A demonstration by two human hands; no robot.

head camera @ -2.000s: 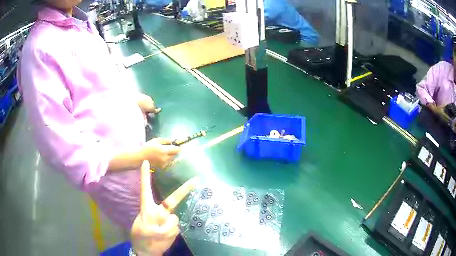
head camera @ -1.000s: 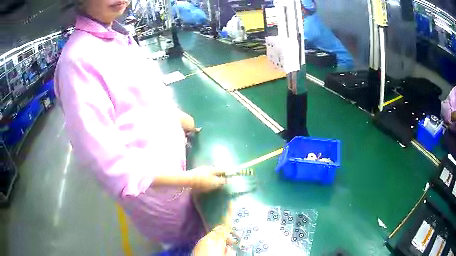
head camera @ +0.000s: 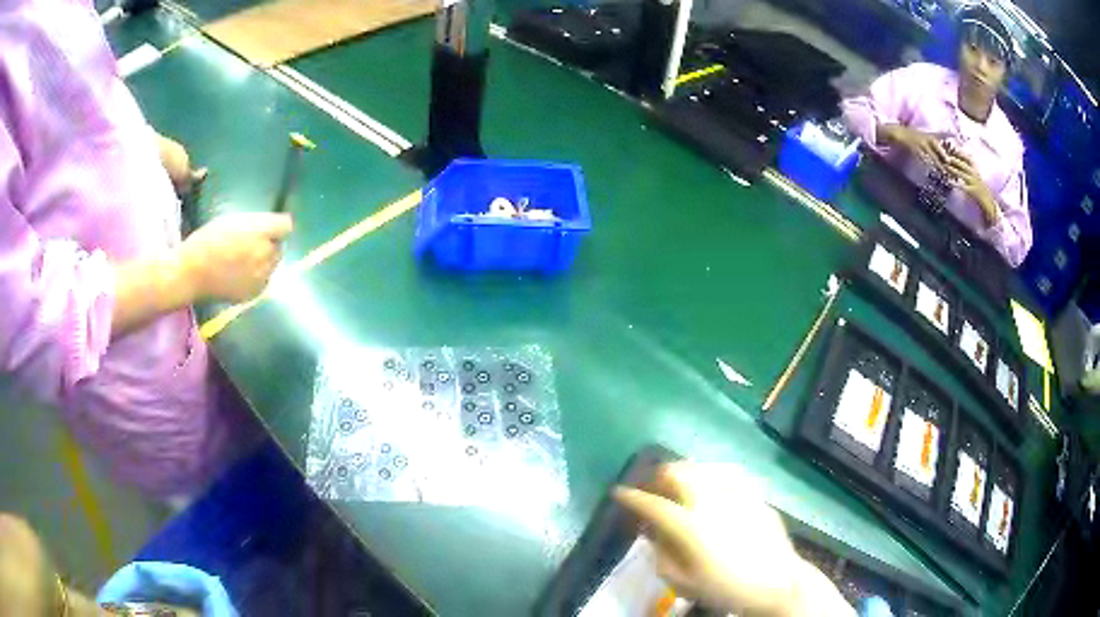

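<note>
My right hand (head camera: 730,542) is overexposed and blurred at the bottom, reaching over a black tray (head camera: 597,548). Its fingers are bent above the camera end of a phone unit with a white area (head camera: 621,585) and an orange strip. Whether it grips anything cannot be told. At the bottom left corner, blurred skin (head camera: 30,579), seemingly my left hand, is cut off by the edge beside a light blue cuff (head camera: 169,588). A clear film with small dark rings (head camera: 440,422) lies on the green mat left of the tray.
A blue parts bin (head camera: 507,235) with pale items stands behind the film. A person in pink at left holds a slim dark tool (head camera: 290,175). Black trays with phone units (head camera: 911,422) stand at right. Another person in pink (head camera: 953,157) sits beyond them. A dark post rises behind the bin.
The view has swung right and down. The hand that made a two-finger gesture has left the middle-left area. My right hand and the near tray's phone unit now show. The coworker's tool points upward.
</note>
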